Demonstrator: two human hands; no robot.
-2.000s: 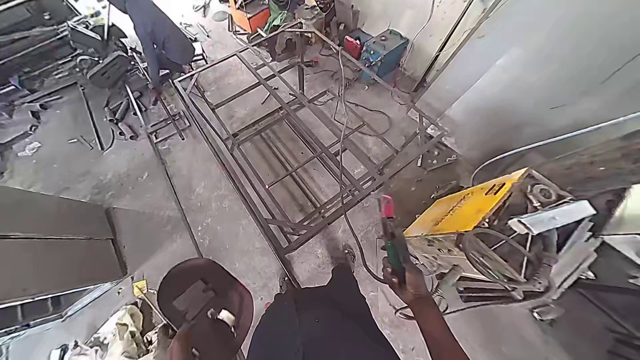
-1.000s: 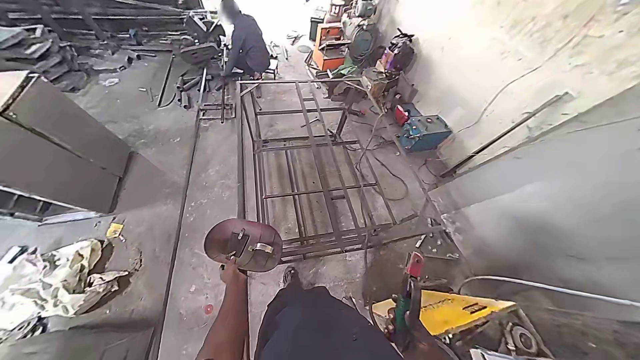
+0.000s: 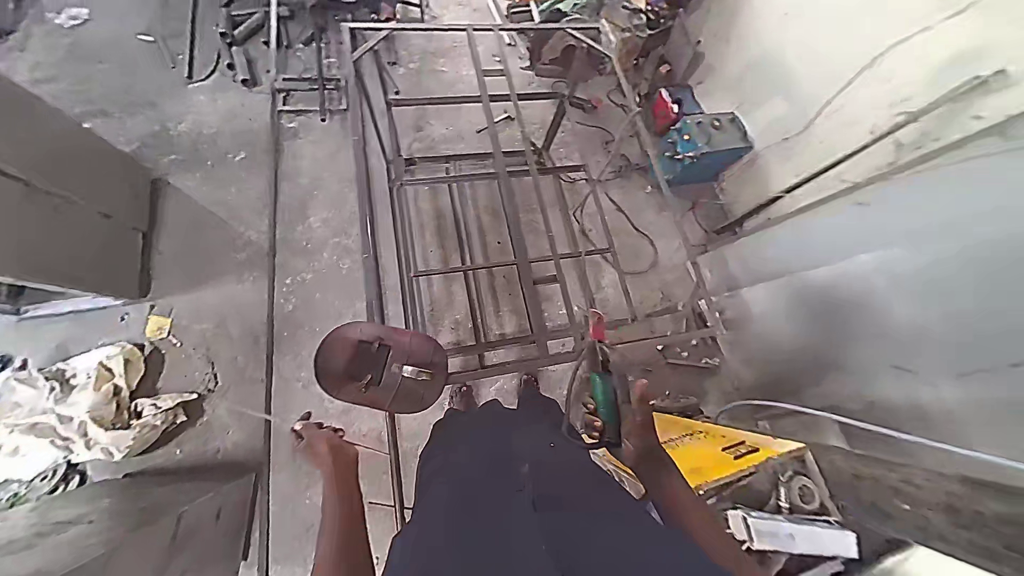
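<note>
My left hand (image 3: 324,442) is at the lower left with its fingers curled. A thin line, perhaps a rod, shows at the fingers; whether they grip it is unclear. Just beyond this hand, with a visible gap, is a dark reddish-brown welding mask (image 3: 340,370); what supports it cannot be seen. My right hand (image 3: 632,424) is closed around a green-handled welding electrode holder (image 3: 606,400), its red tip pointing up and away. Ahead of my feet lies a large welded frame of metal bars (image 3: 512,232), its near edge close to the holder's tip.
A blue welding machine (image 3: 704,148) stands by the right wall, with cables (image 3: 632,240) near it. The yellow panel (image 3: 720,452) and metal scraps are beside my right arm. Crumpled cloth (image 3: 80,400) lies left. A long bar (image 3: 272,240) runs along the floor; metal pieces (image 3: 244,40) lie beyond.
My left hand held the mask one second ago; now the hand is apart from it. The right hand still holds the electrode holder. The view has turned, and the co-worker is out of it.
</note>
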